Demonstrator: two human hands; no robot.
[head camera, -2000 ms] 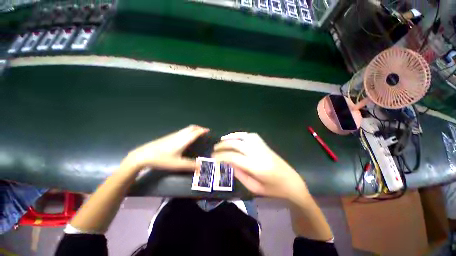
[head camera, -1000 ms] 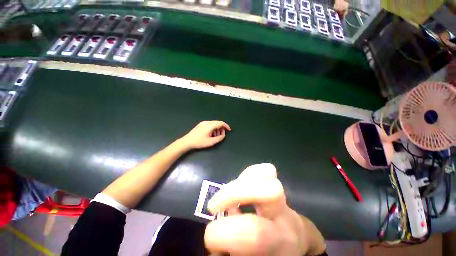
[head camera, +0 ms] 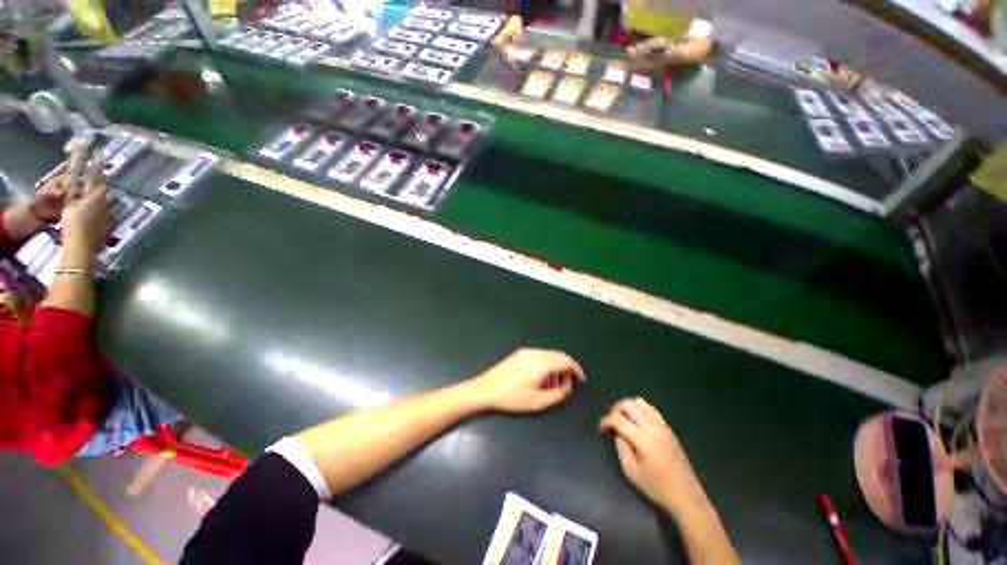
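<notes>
Two white-bordered rectangular pieces with dark print (head camera: 517,536) lie side by side on the dark green bench at the bottom edge of the picture, partly cut off. My left hand (head camera: 532,381) rests on the bench above them, fingers loosely curled, with nothing seen in it. My right hand (head camera: 649,447) is to the right of it, fingers slightly bent and apart, holding nothing. The two hands are close together but not touching. A red marker pen (head camera: 837,530) lies on the bench at the lower right.
A tray of phones (head camera: 375,149) lies on the bright green conveyor belt beyond the pale edge strip. A person in red sleeves (head camera: 69,331) handles trays at the left. A pink fan base holding a smartphone (head camera: 908,472) stands at the right. More trays lie across the belt.
The view has swung left and up. My right hand has moved away from the white pieces and now lies near my left hand; both pieces are uncovered.
</notes>
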